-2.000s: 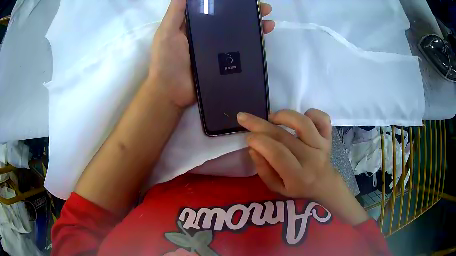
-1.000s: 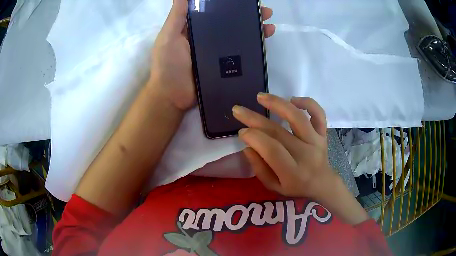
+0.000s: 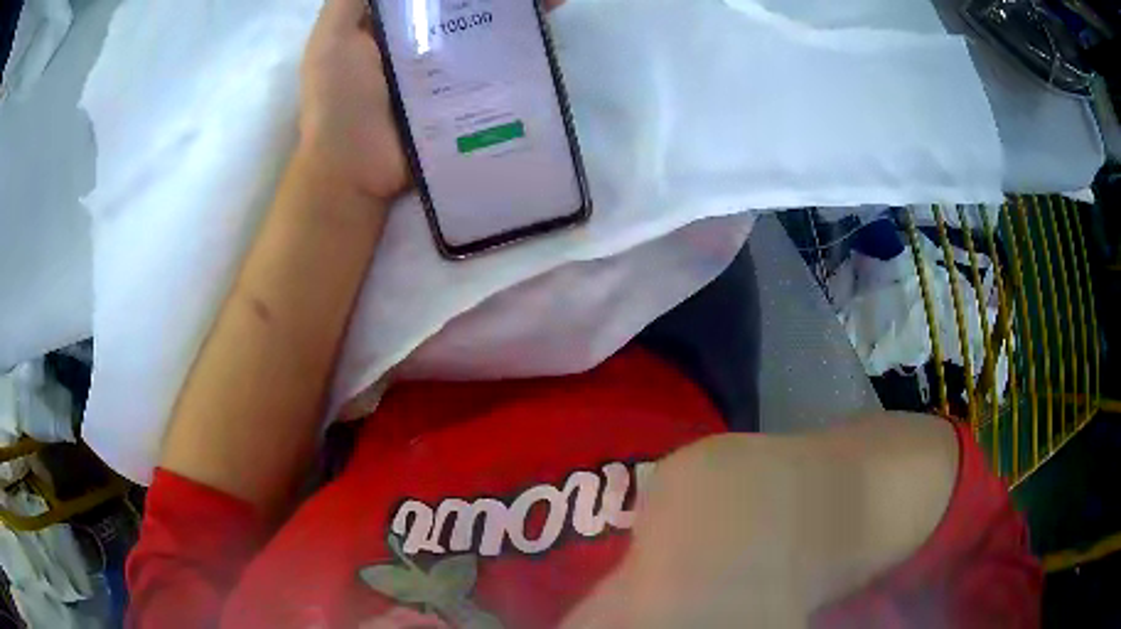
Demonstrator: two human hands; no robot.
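A smartphone (image 3: 498,148) with a lit, pale screen and a green button is held above the white cloth. My left hand (image 3: 350,105) grips it from its left side and from behind; fingertips show at its upper right edge. My right hand (image 3: 615,602) is blurred and close to the camera at the bottom, in front of the red top; its fingers cannot be made out. A white garment piece (image 3: 787,111) lies spread under the phone, its near edge hanging towards my body.
The steam iron (image 3: 1033,43) is at the upper right, partly cut off by the edge. A yellow wire cart (image 3: 1033,332) with white pieces stands at the right. Another yellow-barred cart (image 3: 49,504) with white cloth is at the lower left. The grey board cover (image 3: 37,184) shows at the left.
The phone screen has gone from dark to a lit page. My right hand has left the phone and moved down towards my chest. The view has shifted, so phone and cloth sit further left and higher.
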